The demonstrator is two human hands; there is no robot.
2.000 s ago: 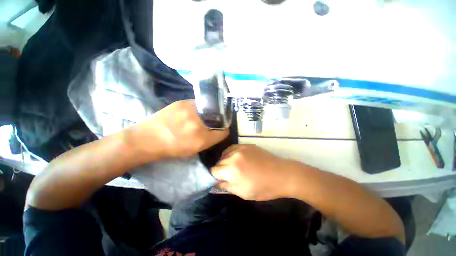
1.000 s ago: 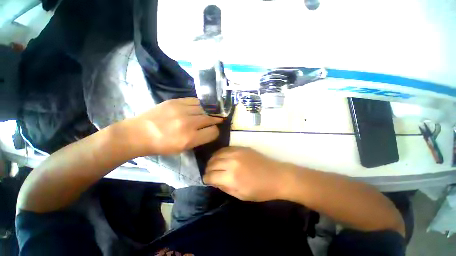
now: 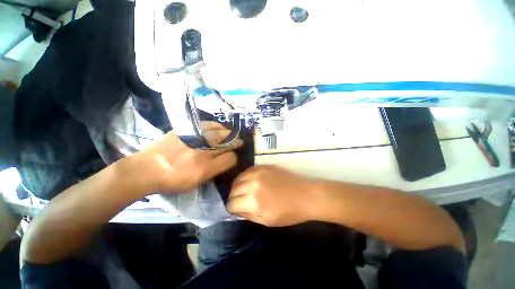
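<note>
A black garment with a grey quilted lining lies on the left of the table and runs under the end of the white sewing machine head. My left hand lies on the cloth, fingers pressing it beside the needle area, partly behind the machine's metal guard. My right hand grips the dark edge of the garment nearer the table's front edge. The needle and presser foot are hidden by the guard and my fingers. The tension knob is right of the guard.
A black phone lies on the table to the right. Thread snips with dark and reddish handles lie farther right. The table's front edge runs just beyond my right forearm. Pale cloth hangs at the far right.
The view has shifted, so the machine head sits farther left and lower. The cloth's dark edge has moved slightly under my hands. Both hands still hold the cloth near the needle area.
</note>
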